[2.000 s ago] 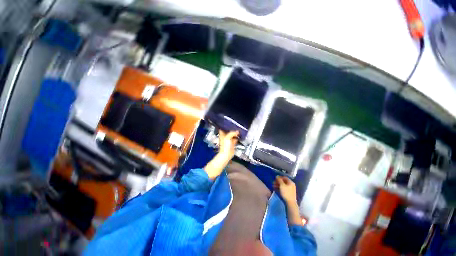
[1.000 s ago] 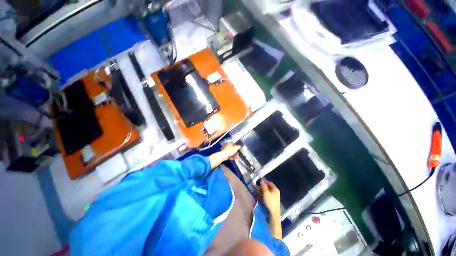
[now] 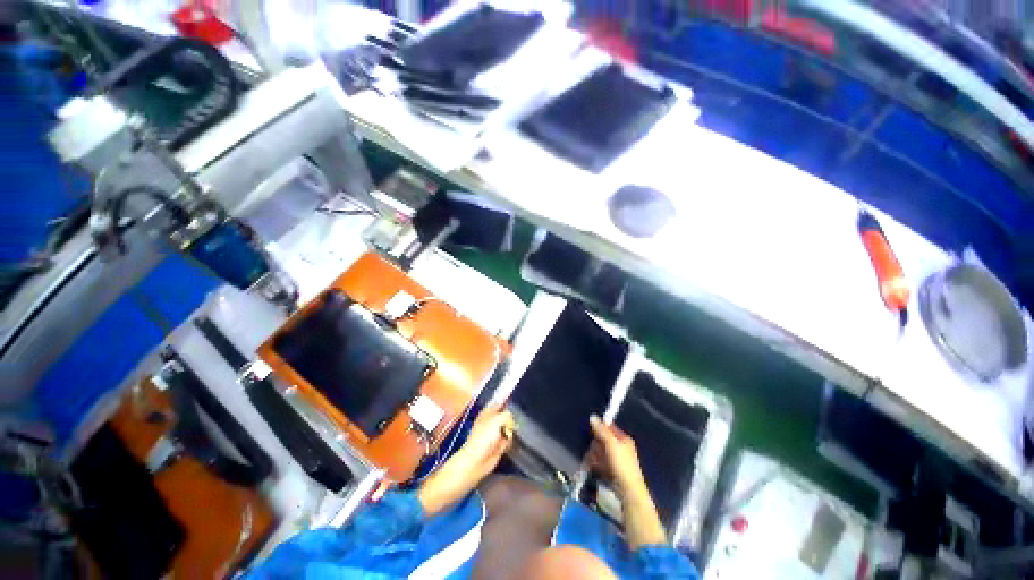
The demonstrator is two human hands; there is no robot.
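Note:
A black panel with a white sleeve along its left side lies in front of me, tilted, near my lap. My left hand grips its lower left edge. My right hand is at its lower right edge, with fingers curled onto it. A second black panel in a translucent sleeve lies beside it on the right, partly behind my right hand. Blur hides the exact finger contact.
Orange fixture with a black panel is at left. On the white table are stacked panels, a round perforated disc, an orange hand tool and a round metal pan. A white control box stands at lower right.
The view has turned, bringing more of the white table into sight. My hands have moved from the panels' near side to the left panel's two lower edges.

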